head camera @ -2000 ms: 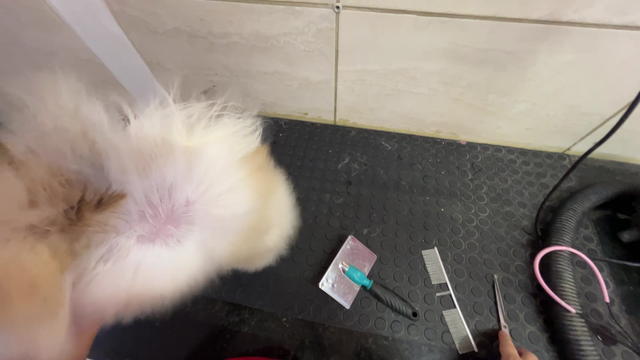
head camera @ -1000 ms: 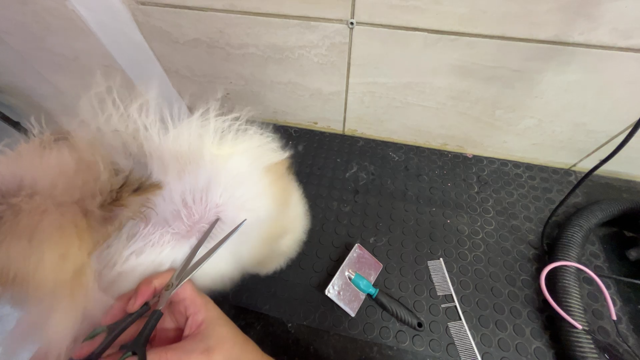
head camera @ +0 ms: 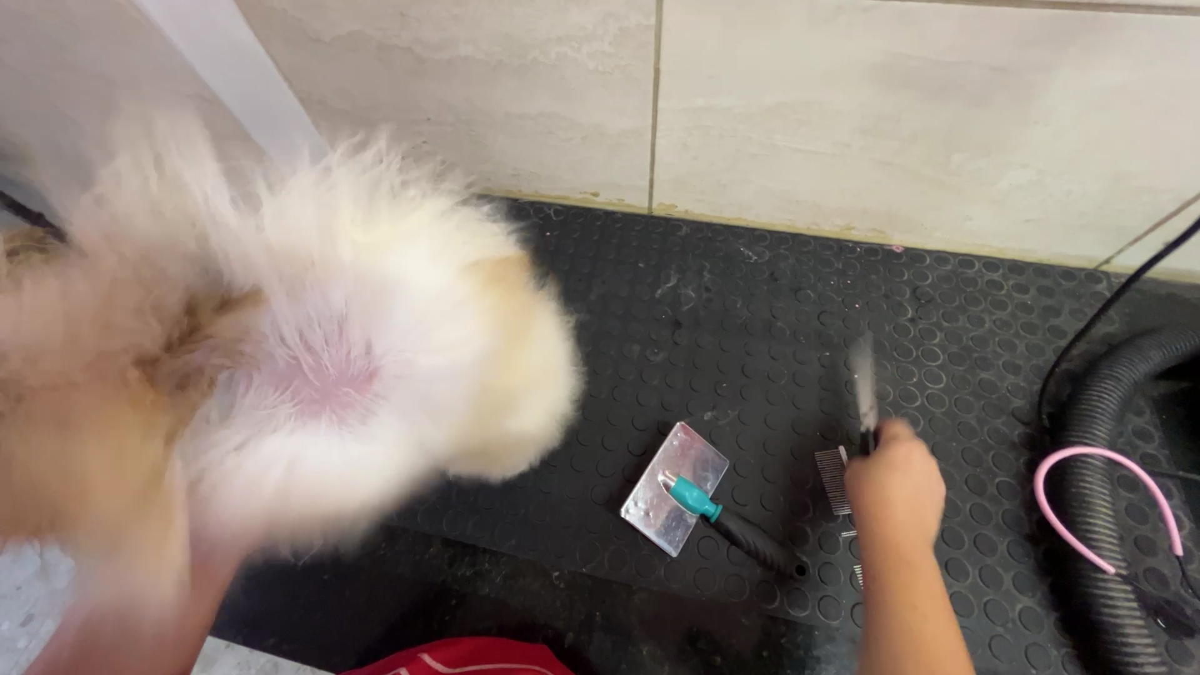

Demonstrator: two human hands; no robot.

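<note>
My right hand is closed around scissors, blurred, their blades pointing away from me above the black mat. Beneath it, a metal grooming comb lies partly hidden by the hand and forearm. A slicker brush with a teal and black handle rests pad-up or pad-down, I cannot tell which, to the left of the comb. The fluffy white and tan animal fills the left side, its fur blurred. My left forearm comes up from the lower left; the hand is hidden behind the fur.
A black ribbed hose runs down the right side, with a pink loop over it. A tiled wall borders the studded rubber mat. Red fabric shows at the bottom edge, and a pale strip slants behind the animal.
The right hand and scissors have moved from beside the animal's fur to the right, over the comb. Two seconds ago they were low at the right, beside the comb. The brush still lies on the mat.
</note>
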